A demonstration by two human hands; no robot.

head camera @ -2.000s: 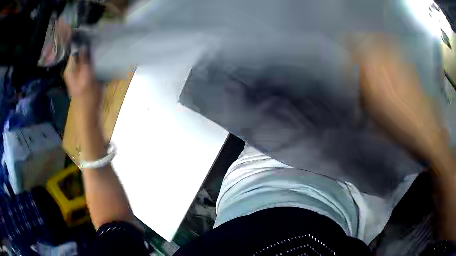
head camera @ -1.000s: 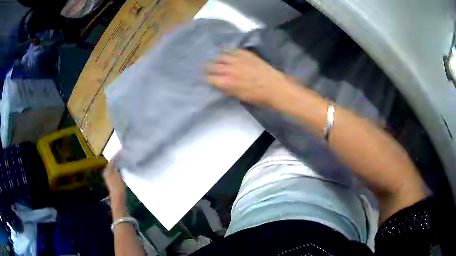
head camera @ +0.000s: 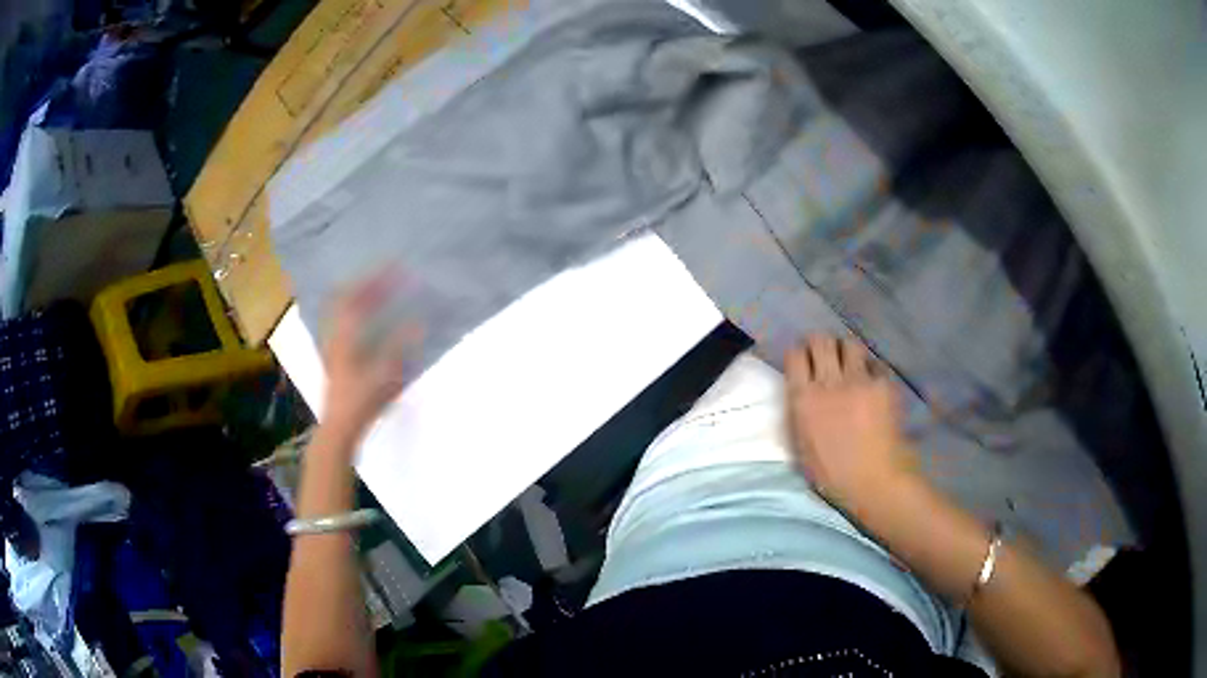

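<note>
A large grey garment panel [head camera: 530, 172] lies across the white board [head camera: 569, 358], with its far part over the brown carton. More grey cloth [head camera: 927, 305] runs right over my lap, under the table's edge. My left hand [head camera: 371, 338] is blurred and lies on the panel's near left part, over the board. My right hand [head camera: 847, 411] rests with its fingers on the edge of the grey cloth, beside the pale cloth [head camera: 728, 464] on my lap. I cannot tell whether the fingers of either hand pinch the cloth.
The curved white table edge [head camera: 1125, 199] runs down the right side. A brown carton [head camera: 258, 212] lies under the board. A yellow stool [head camera: 126, 351] and a white box [head camera: 99, 199] stand at the left. Cloth scraps [head camera: 536, 530] lie on the floor below the board.
The grey panel has come down from the air and now lies spread over the board. My right hand has moved from the panel down to the cloth at my lap. My left hand has moved up onto the panel.
</note>
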